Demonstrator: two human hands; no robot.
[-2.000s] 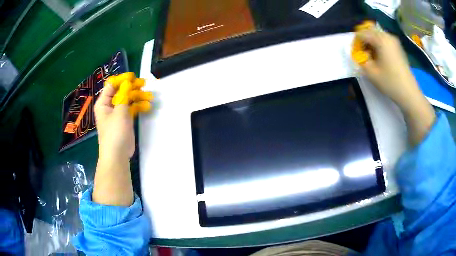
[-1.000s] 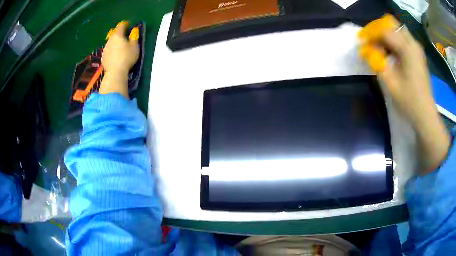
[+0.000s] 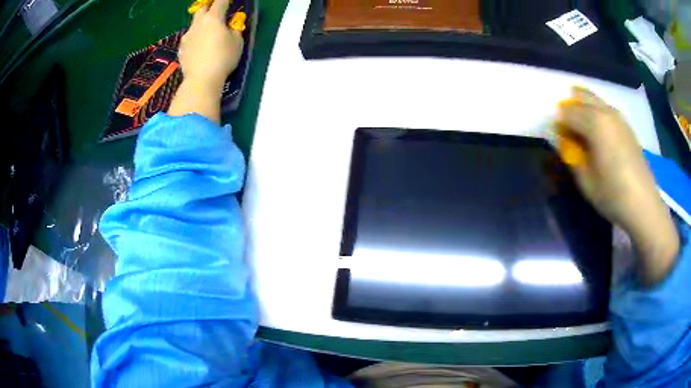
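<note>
A black glossy tablet [image 3: 470, 220] lies face up on the white work mat [image 3: 299, 197], with bright lamp reflections across its lower part. My right hand [image 3: 610, 167], slightly blurred and with orange finger cots, is over the tablet's upper right corner; whether it holds anything small is hidden. My left hand [image 3: 208, 45], cut off slightly by the top edge, lies over the printed screen film [image 3: 144, 87] on the green bench at the upper left. Its fingers wear orange cots; whether they grip the film cannot be told.
A black foam tray [image 3: 523, 34] with a copper-orange panel [image 3: 405, 15] and a white label [image 3: 573, 26] is behind the tablet. A white wipe [image 3: 650, 47] and blue squeegee [image 3: 670, 182] are at right. Crumpled clear film [image 3: 83, 212] and a dark slab [image 3: 38, 167] are at left.
My left hand has moved up from beside the mat onto the printed film. My right hand has moved down to the tablet's upper right corner. The camera view has shifted.
</note>
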